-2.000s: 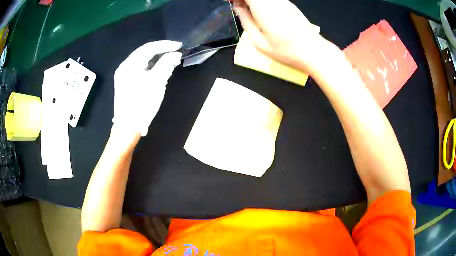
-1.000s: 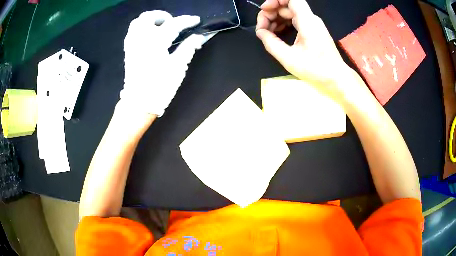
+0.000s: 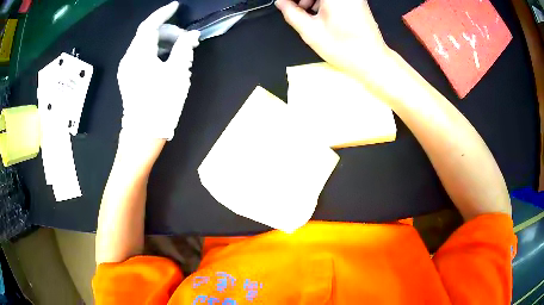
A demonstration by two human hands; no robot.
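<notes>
A black glossy unit (image 3: 222, 11) lies at the top edge and is partly cut off. A whitish film or sheet (image 3: 223, 27) shows under its near edge. My left hand (image 3: 156, 77), in a white glove, has the unit's left end between thumb and fingers. My bare right hand (image 3: 340, 30) is at the unit's right corner; its fingertips are bent and partly cut off, and what they hold cannot be told. Two pale sheets or pads lie nearer me, one in the middle (image 3: 268, 161) and one partly under my right forearm (image 3: 340, 110).
A red sheet (image 3: 462, 44) lies on the black mat at the right. At the left are a white plate with dark holes (image 3: 68, 89), white strips (image 3: 58, 167) and a yellow folded pad (image 3: 21, 134). Dark crinkled film (image 3: 15, 202) is at the left edge.
The unit has shifted up, mostly out of view. The right-hand pale pad has come out from under my hand and lies beside the middle sheet. My right fingertips have moved back to the unit's corner.
</notes>
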